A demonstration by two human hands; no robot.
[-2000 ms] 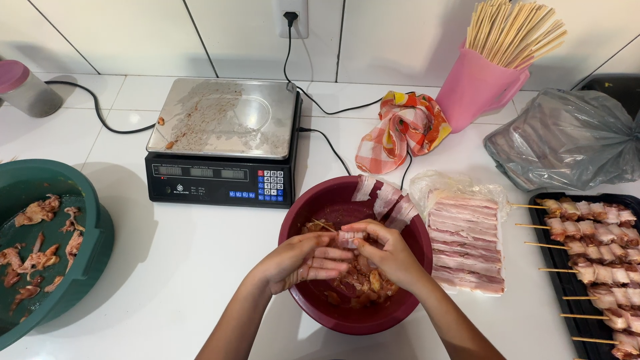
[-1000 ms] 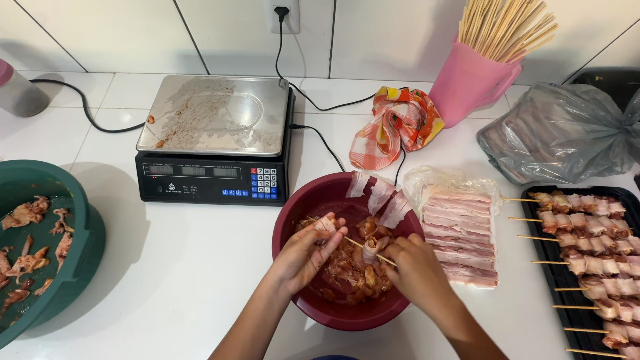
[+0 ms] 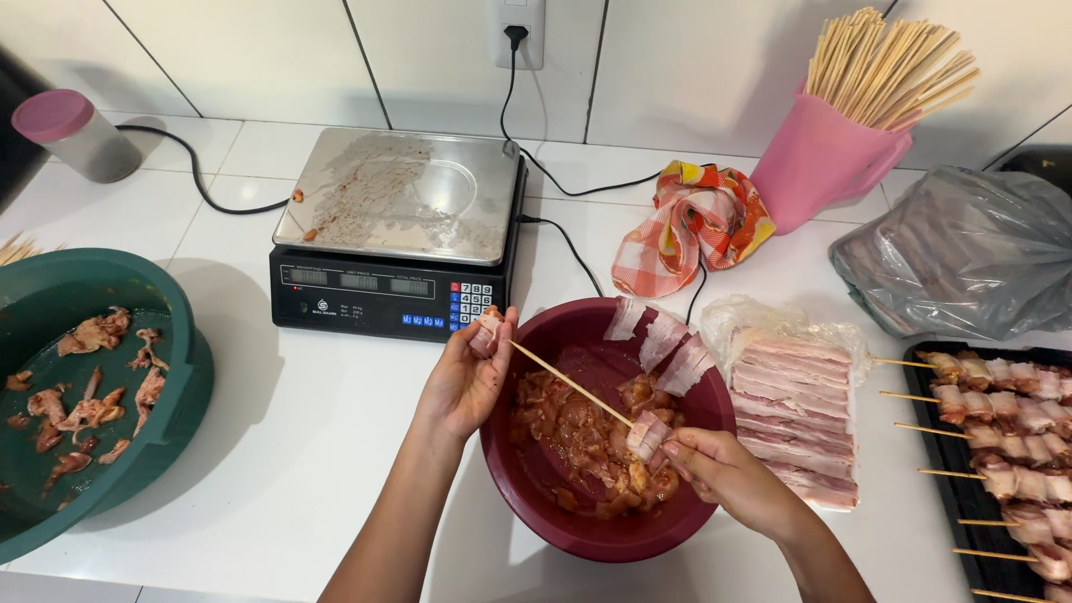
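Above the left rim of a dark red plastic bowl (image 3: 496,469), my left hand (image 3: 456,389) pinches a bacon-wrapped piece of meat (image 3: 487,332) at one tip of a wooden skewer (image 3: 569,383). Whether the tip has entered that piece is hidden. My right hand (image 3: 724,469) holds the other end, with its fingers at a bacon-wrapped piece (image 3: 647,435) threaded on the stick. Chunks of marinated raw meat (image 3: 578,427) lie in the bowl. Several short bacon strips (image 3: 662,339) hang over its upper right rim. More sliced bacon (image 3: 791,410) lies on plastic to the right.
A black tray (image 3: 950,494) of wrapped skewers stands at the far right, below a grey plastic bag (image 3: 971,251). Behind are a digital scale (image 3: 394,289), a cloth (image 3: 695,222) and a pink jug (image 3: 821,159) of skewers. A green basin (image 3: 188,368) with meat scraps stands left.
My left hand has moved left, away from my right, with a wrapped piece at its fingertips. Two seconds ago both hands were close together over the bowl.
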